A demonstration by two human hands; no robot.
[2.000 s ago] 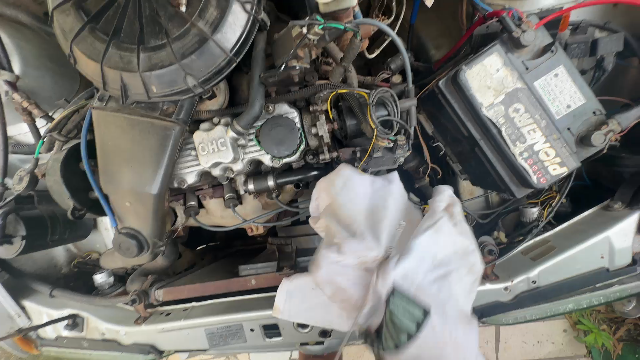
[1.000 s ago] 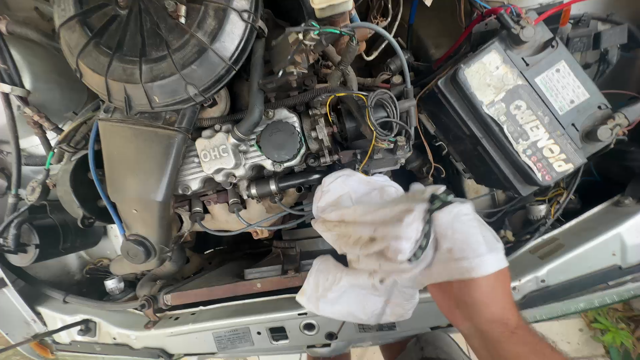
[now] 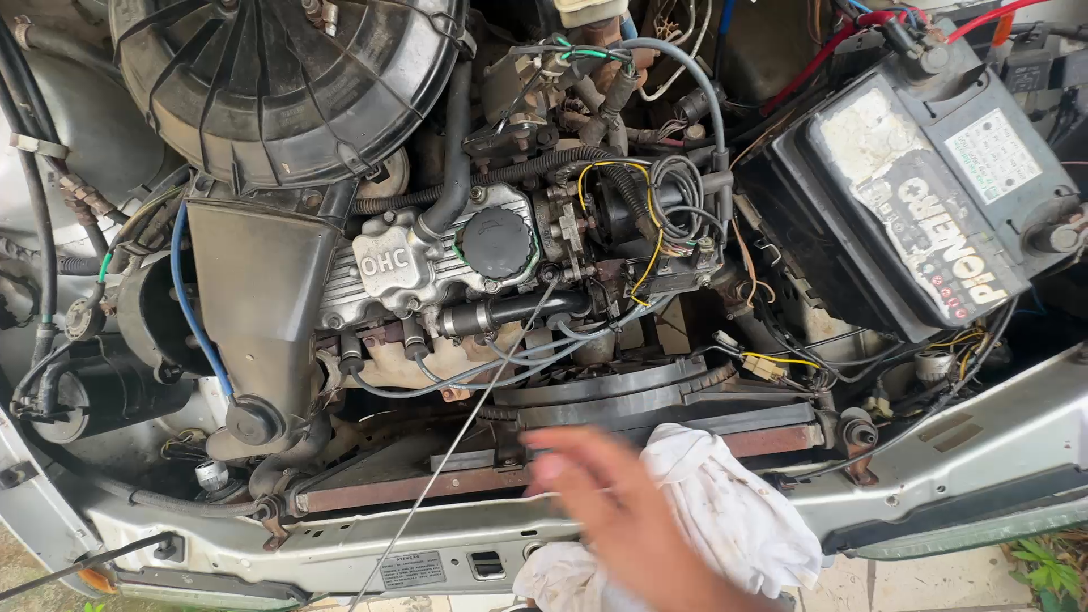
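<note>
My right hand (image 3: 620, 510), blurred, reaches in from the lower right above the front crossmember. Its fingers point left, and motion blur hides whether they hold anything. A stained white cloth (image 3: 722, 514) shows on both sides of this hand; whether it is gripped or lies under the hand cannot be told. A thin metal rod, like a dipstick (image 3: 450, 450), runs from beside the black oil filler cap (image 3: 497, 244) down past the bottom edge, left of my fingers. Its lower end is out of view. The silver OHC valve cover (image 3: 387, 263) lies above. My left hand is out of view.
A round black air filter housing (image 3: 280, 93) fills the upper left. At the right sits a Pioneiro battery (image 3: 914, 195) with red cables. Grey spark plug leads (image 3: 510, 361) cross the engine's front. The fan shroud (image 3: 612, 395) and silver front panel (image 3: 340, 544) lie nearer.
The thin rod now crosses the view; the earlier frames do not show it. The cloth, earlier bunched over my right hand, sits lower, and that hand's fingers are now uncovered.
</note>
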